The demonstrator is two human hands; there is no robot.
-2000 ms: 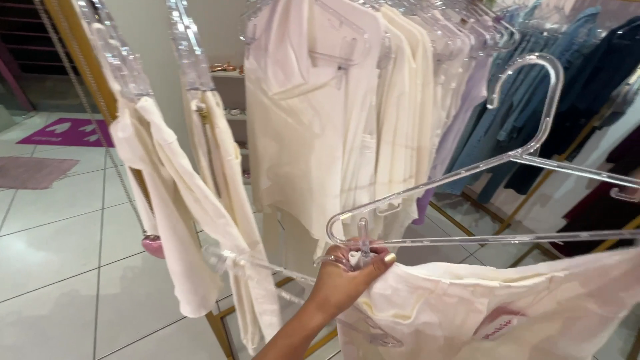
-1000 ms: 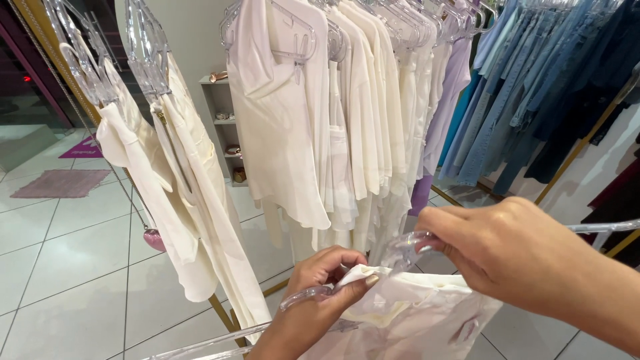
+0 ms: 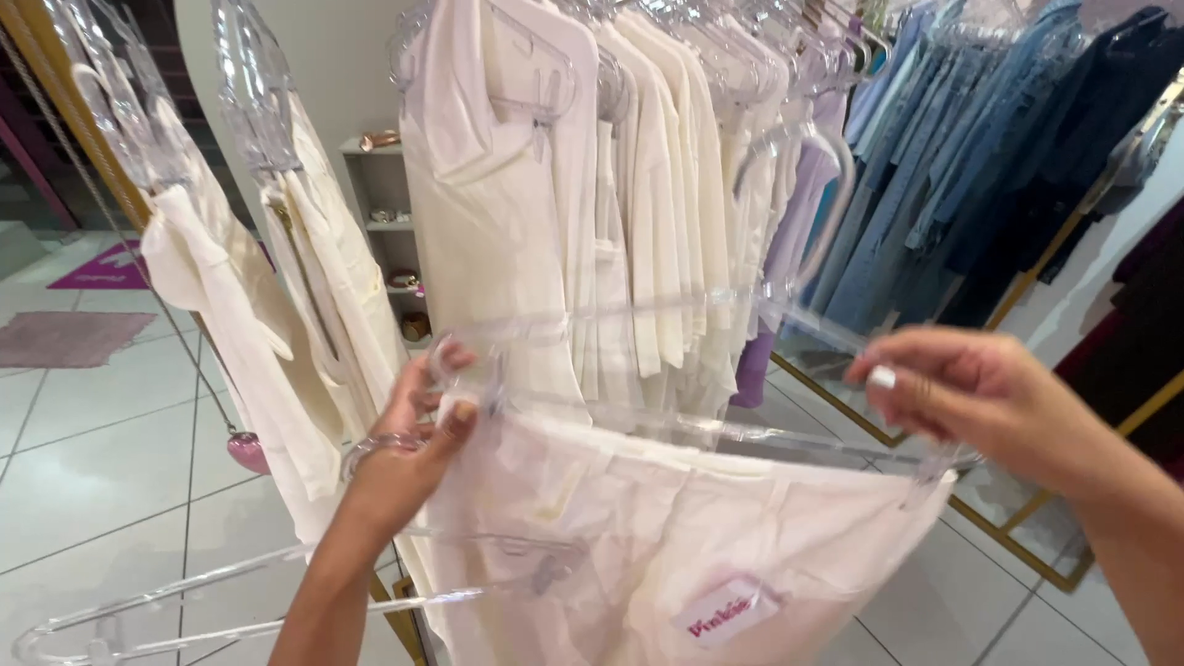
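Note:
A clear plastic clip hanger [image 3: 647,305] spans the space between my hands, its hook up. White trousers [image 3: 684,518] hang by the waistband from its clips, with a patch bearing writing near the lower middle. My left hand [image 3: 416,425] grips the hanger's left end beside the clip, thumb at the waistband corner. My right hand [image 3: 953,388] is at the hanger's right arm, above the right clip; whether its fingers grip the plastic is blurred. A second clear hanger [image 3: 213,592] lies low at the left, passing behind my left forearm.
White garments [image 3: 499,203] hang on a rack ahead, with lilac ones beyond. More white garments [image 3: 231,305] hang at the left, near a pink heart pendant [image 3: 247,452]. Denim clothes [image 3: 953,157] hang back right above a gold frame [image 3: 1027,546]. A small shelf [image 3: 370,185] holds accessories.
My right hand has moved away from my left, toward the hanger's right end. One second ago both hands were close together at the waistband; now the waistband is spread along the hanger.

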